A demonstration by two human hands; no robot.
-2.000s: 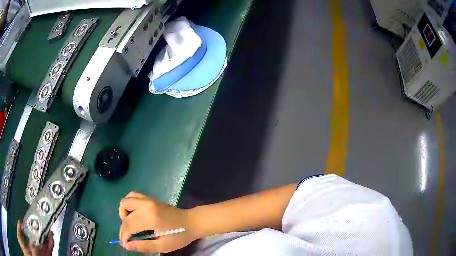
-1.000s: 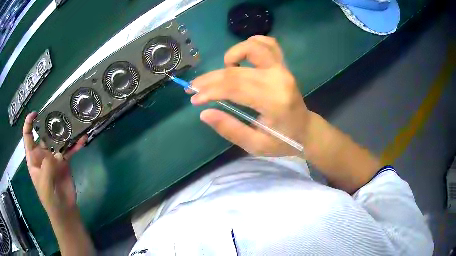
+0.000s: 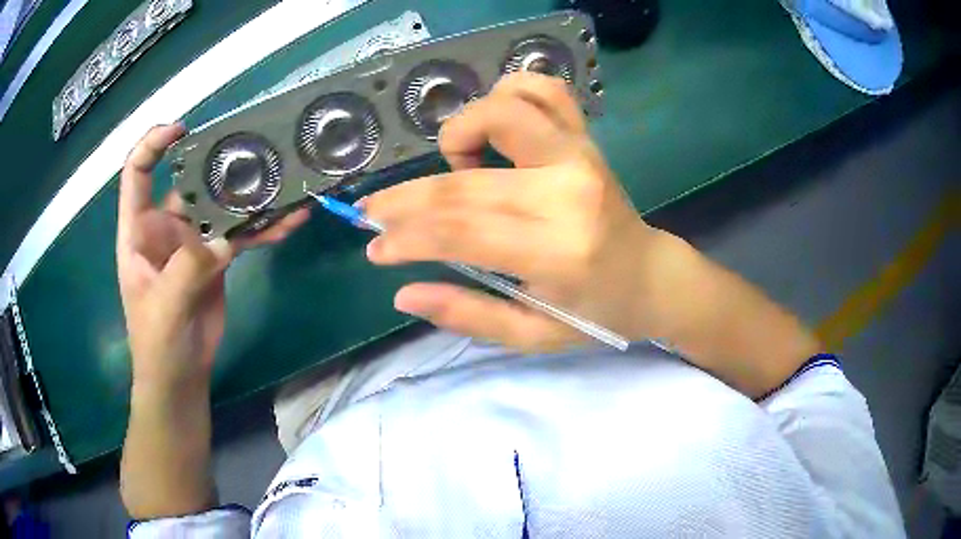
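Observation:
The grey four-cavity fixture (image 3: 390,92) is held tilted above the green bench, with shiny ribbed discs (image 3: 338,133) in its round seats. My left hand (image 3: 174,247) grips its left end, thumb in front and fingers behind. My right hand (image 3: 527,211) holds the clear pick (image 3: 537,302) like a pen. The pick's blue collar and fine tip are near the fixture's lower edge, between the two leftmost discs. The fingers of my right hand partly cover the two right-hand discs. No lead wire can be made out.
A paler fixture plate (image 3: 381,40) lies behind the held fixture. Another four-ring fixture (image 3: 118,58) lies at the upper left, beyond a pale metal strip (image 3: 100,168). A black round pad (image 3: 622,19) is at the top and a blue and white cap (image 3: 851,42) at the upper right.
The fixture, earlier low at the left and then raised in view, now sits further right and higher. The pick's tip has moved from the rightmost disc to near the left discs.

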